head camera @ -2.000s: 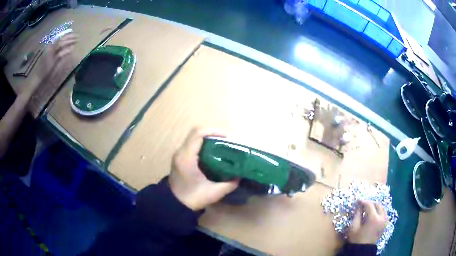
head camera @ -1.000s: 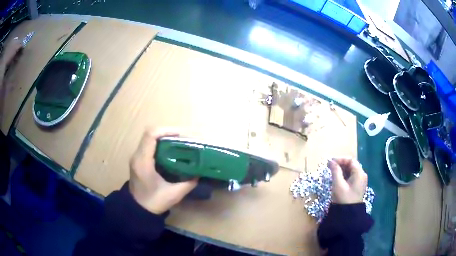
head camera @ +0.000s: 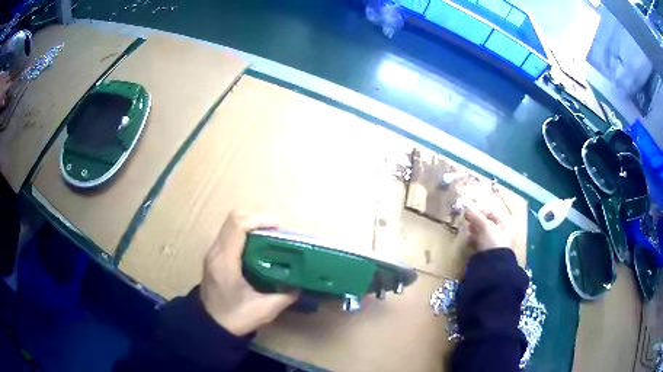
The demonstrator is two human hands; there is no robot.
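My left hand grips one end of a glossy green housing, tilted on its side above the cardboard. Several silver fittings stick out along its lower side. My right hand is at the brown stained block, fingertips pinched near its right part; a small bright piece shows at the fingertips. The pile of silver fittings is partly hidden by my right sleeve.
Another green housing lies at left on the cardboard. At right are a white tape roll, a single housing and stacked dark housings. Blue bins stand at the back. Part of another person's hand shows at far left.
My right hand has moved from the silver pile up to the stained block. My left hand still holds the housing. The camera view has shifted.
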